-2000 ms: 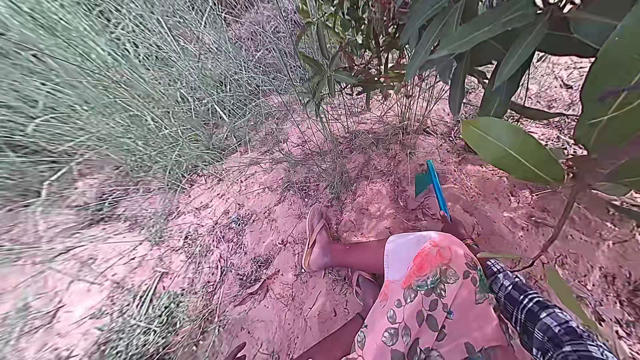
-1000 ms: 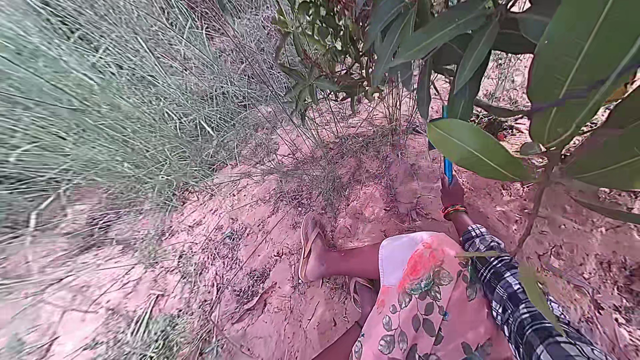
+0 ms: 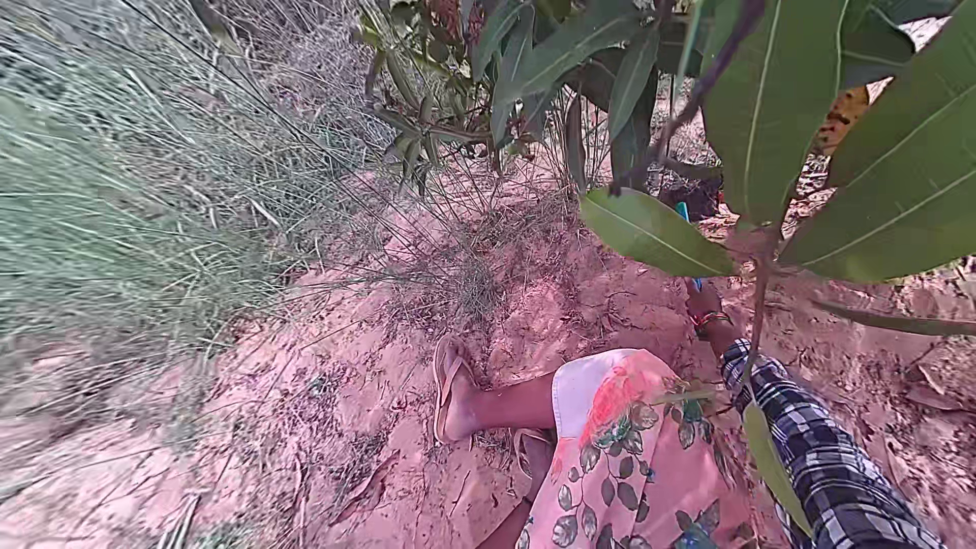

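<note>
My right hand (image 3: 703, 301), with a band at the wrist and a checked sleeve behind it, is closed around the lower end of a blue tool handle (image 3: 682, 211). A broad green leaf (image 3: 659, 232) covers the handle's middle, and its far end shows just above that leaf. The kind of tool cannot be told. My left hand is out of view.
Leafy branches (image 3: 762, 252) hang close on the right, over my forearm. A low shrub (image 3: 457, 91) stands ahead. Tall grass (image 3: 114, 229) fills the left side. My sandalled foot (image 3: 457, 389) rests on reddish soil (image 3: 366, 427) beside thin dry stems.
My right arm has reached farther forward with the blue handle, which has gone partly behind the leaf. A dark hand edge seen at the bottom two seconds ago no longer shows.
</note>
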